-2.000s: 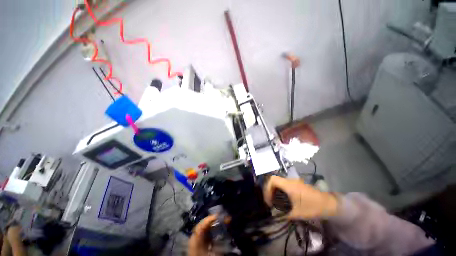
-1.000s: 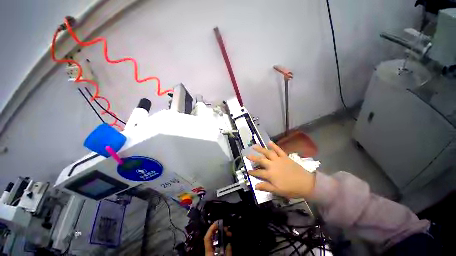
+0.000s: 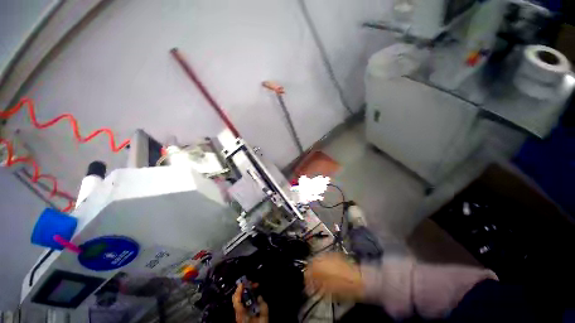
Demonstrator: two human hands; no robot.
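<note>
My left hand (image 3: 249,304), cut off by the bottom edge, holds a small black product (image 3: 249,296) with a pale mark. My right hand (image 3: 334,277) is blurred, at the right side of the black cable pile (image 3: 277,258); whether it holds anything cannot be told. The pile lies in front of the white labelling machine (image 3: 157,211). The silver labelling fixture (image 3: 265,183) stands behind the pile, with a crumpled white strip (image 3: 312,188) at its right end.
A carton (image 3: 435,243) with black products stands at the right. A grey cabinet (image 3: 416,120) and a large white label roll (image 3: 543,63) are at the upper right. A red dustpan (image 3: 318,164) lies behind the fixture. An orange air hose (image 3: 69,123) hangs on the wall.
The view has swung right, bringing the carton and label roll into view. My right hand has moved from the label fixture down to the cable pile. My left hand still holds the black product.
</note>
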